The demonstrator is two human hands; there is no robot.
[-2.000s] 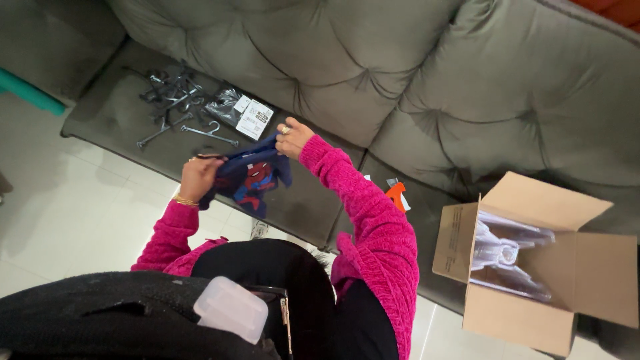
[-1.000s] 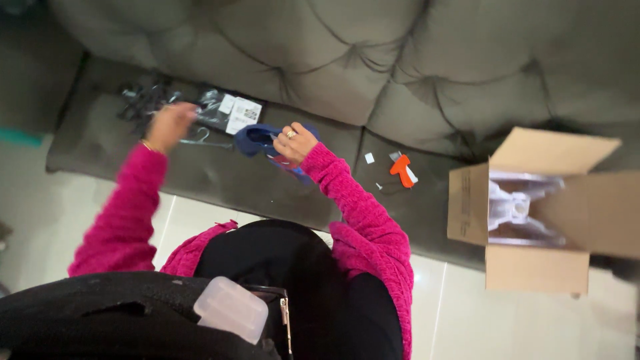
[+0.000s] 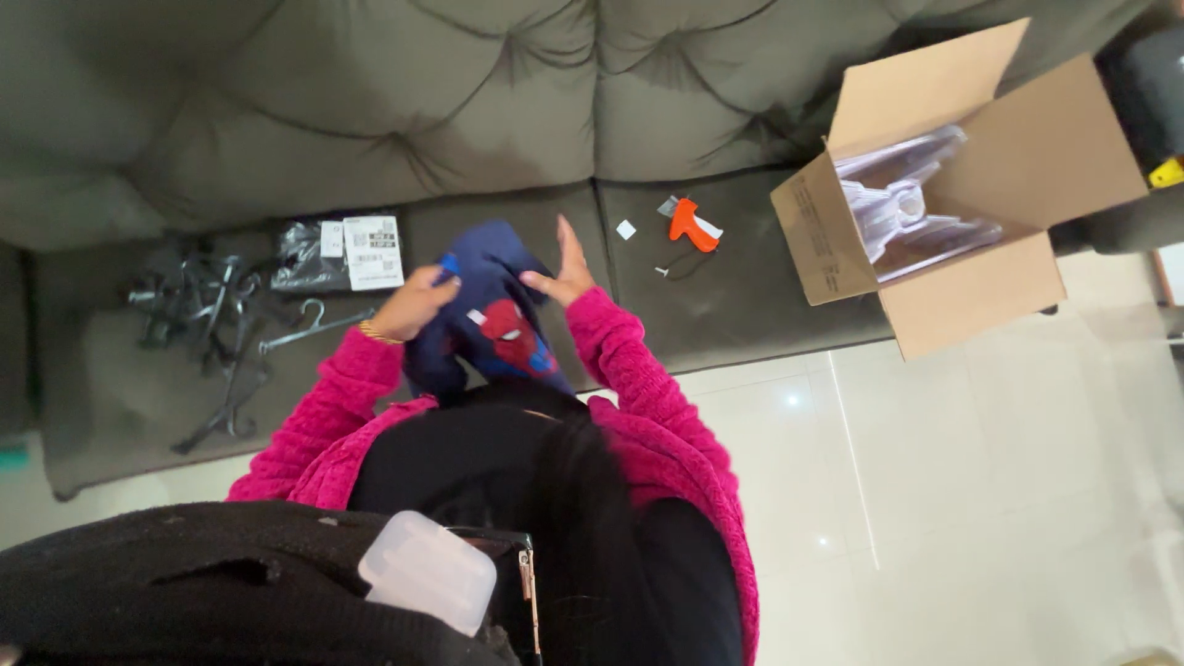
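A navy child's garment (image 3: 486, 268) with a red and blue masked superhero figure lies over my lap and the sofa's front edge. At its left side my left hand (image 3: 418, 301) grips the cloth, with a small bright blue bit at the fingertips. My right hand (image 3: 566, 268) is at the garment's right edge, fingers spread and thumb against the cloth. Left of my left hand lies a clip hanger (image 3: 316, 331), beside a heap of dark and clear hangers (image 3: 208, 305).
A black plastic parcel (image 3: 310, 259) with printed labels lies behind the hangers. An orange tagging gun (image 3: 692, 227) and a small white tag (image 3: 626, 229) lie on the sofa. At right, an open cardboard box (image 3: 823, 236) holds clear plastic hangers (image 3: 902, 208).
My left hand has come back from near the hangers to the garment. The garment now hangs spread, its figure showing. My right hand has opened its fingers. The view has shifted.
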